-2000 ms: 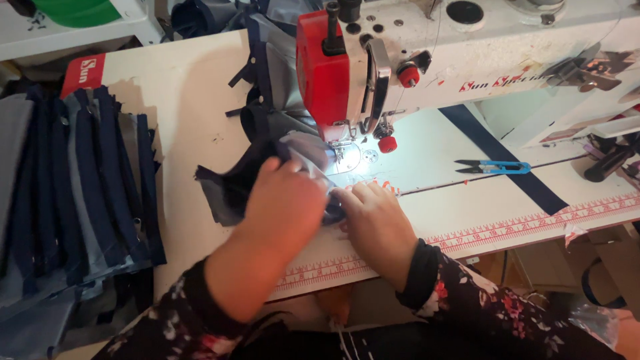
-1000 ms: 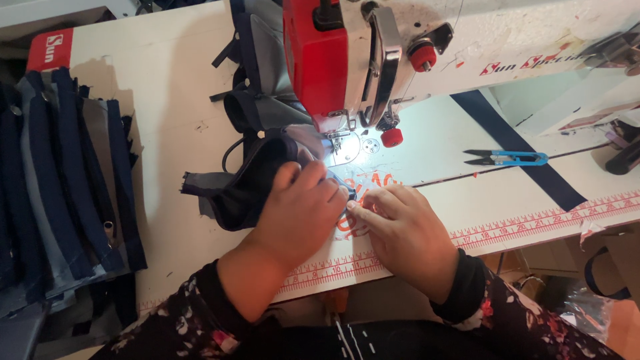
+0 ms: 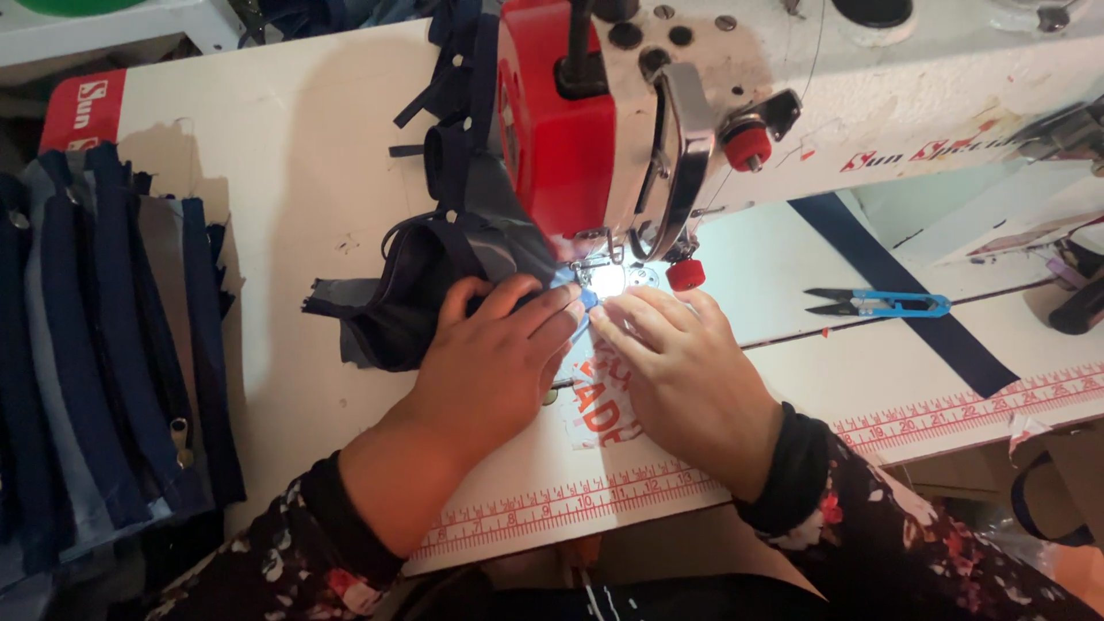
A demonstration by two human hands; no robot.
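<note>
An industrial sewing machine [image 3: 561, 129] with a red head cover lights the stitching area. Just in front of its presser foot [image 3: 608, 278], my left hand [image 3: 500, 371] presses a navy and grey fabric piece [image 3: 405, 302], thumb and fingertips at its right edge. My right hand [image 3: 681, 362] lies close beside it, fingertips at the same lit edge of cloth. The two hands nearly meet, and their fingers hide much of the fabric there. More of the joined navy pieces [image 3: 461, 172] trail behind, left of the machine head.
Stacked navy and grey fabric pieces with zippers [image 3: 112, 345] lie at the left. Blue-handled thread snips [image 3: 897, 304] rest across a navy strip [image 3: 949, 341] at the right. A red printed ruler [image 3: 586, 509] runs along the front edge of the white table [image 3: 302, 259].
My hands have shifted closer to the presser foot, with the fingers flatter on the cloth than before. Light blue cloth now shows between the fingertips.
</note>
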